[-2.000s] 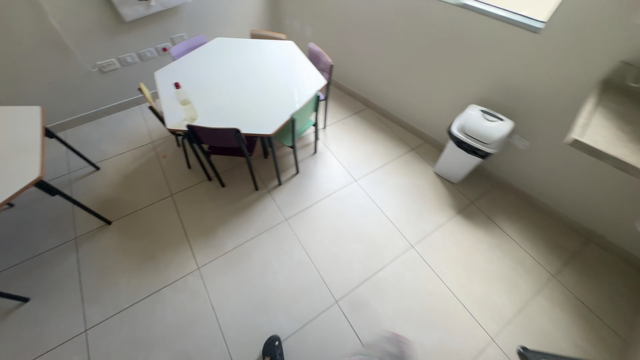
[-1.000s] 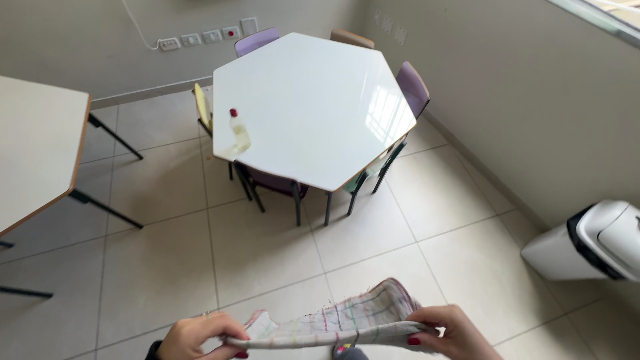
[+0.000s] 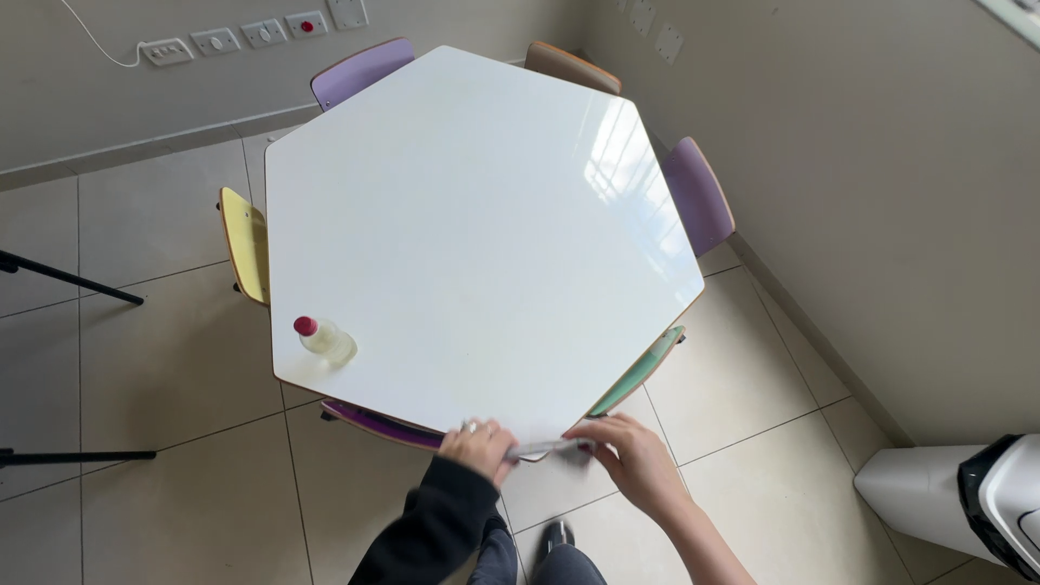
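Both hands meet at the near corner of a white hexagonal table [image 3: 479,236]. A small, blurred piece of cloth [image 3: 543,448] stretches between them. My left hand [image 3: 478,447], with a ring and a black sleeve, grips its left end. The fingers of my right hand [image 3: 630,455] pinch its right end; that forearm is bare. On the table's near left part stands a clear bottle with a red cap [image 3: 327,341], holding pale yellowish liquid.
Around the table are chairs: purple [image 3: 366,71], brown [image 3: 574,68], another purple [image 3: 699,195], yellow [image 3: 245,245], green [image 3: 638,372] and dark purple [image 3: 382,426]. A white bin [image 3: 918,491] stands at the lower right. Walls run behind and to the right.
The view has moved close over the table. The checked cloth, spread wide between both hands a second ago, is now bunched smaller, and the hands are nearer each other.
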